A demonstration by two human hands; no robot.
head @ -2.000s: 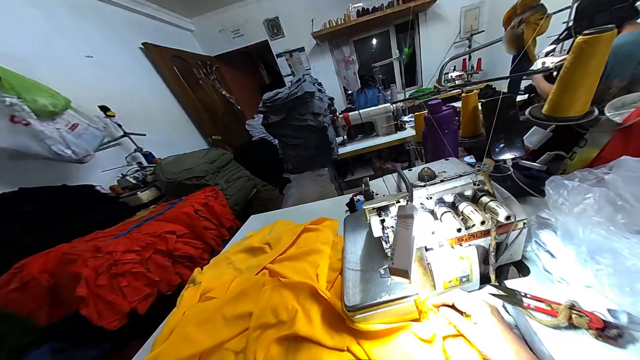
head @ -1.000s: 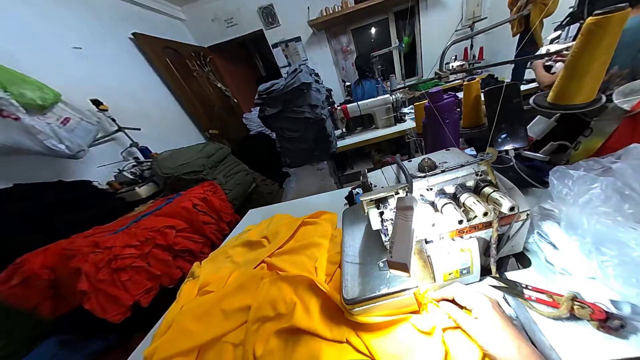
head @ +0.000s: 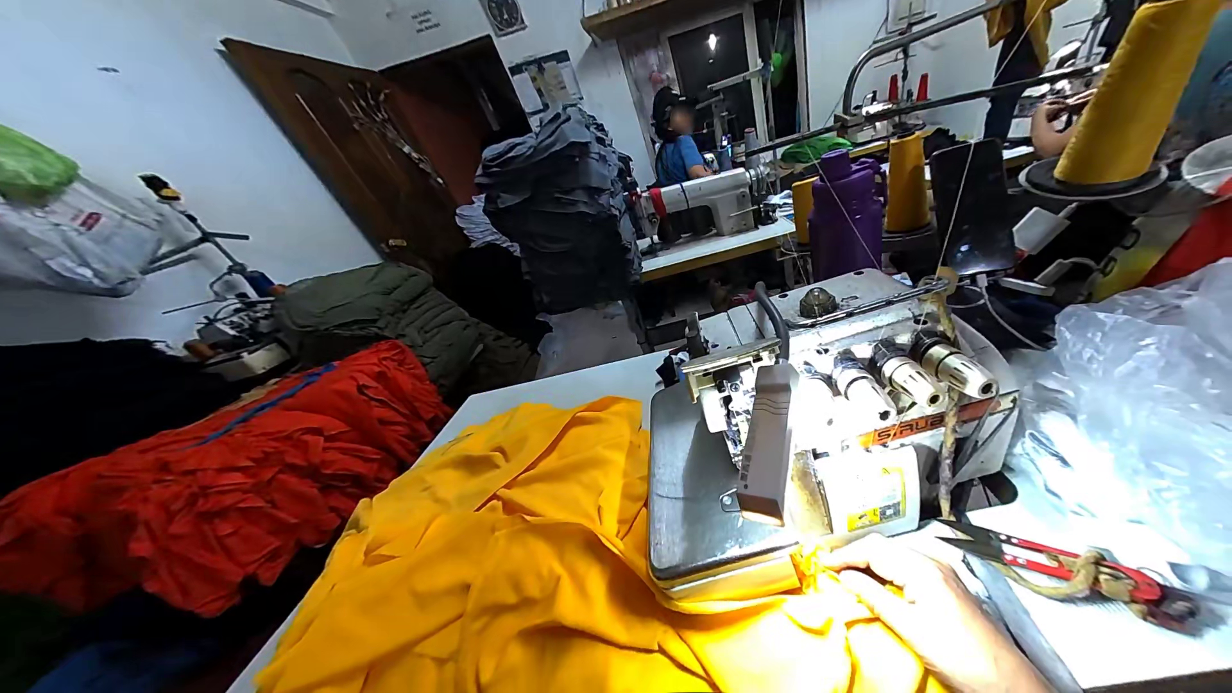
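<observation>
Yellow fabric [head: 500, 549] lies bunched over the white table, to the left of and in front of a Siruba overlock sewing machine [head: 866, 327]. My right hand [head: 924, 606] is at the machine's front corner, its thumb and fingers closed on a gathered part of the fabric. Bright light washes out part of the hand. A grey box-shaped lamp [head: 768, 443] hangs over the machine's metal plate [head: 698, 491]. Red-handled thread snips [head: 1078, 568], wrapped with cord, lie to the right of my hand. My left hand is not visible.
Clear plastic bags [head: 1145, 385] lie at the right. Behind the machine stand a purple bottle [head: 847, 212], a phone [head: 972, 207] and a yellow thread cone [head: 1136, 91]. Red garments [head: 260, 481] are piled at the left. A person [head: 679, 144] sits at the far sewing machine [head: 712, 197].
The person by the window has raised their head and turned, so that it now shows beside the far machine. My right hand stays at the fabric by the machine's corner.
</observation>
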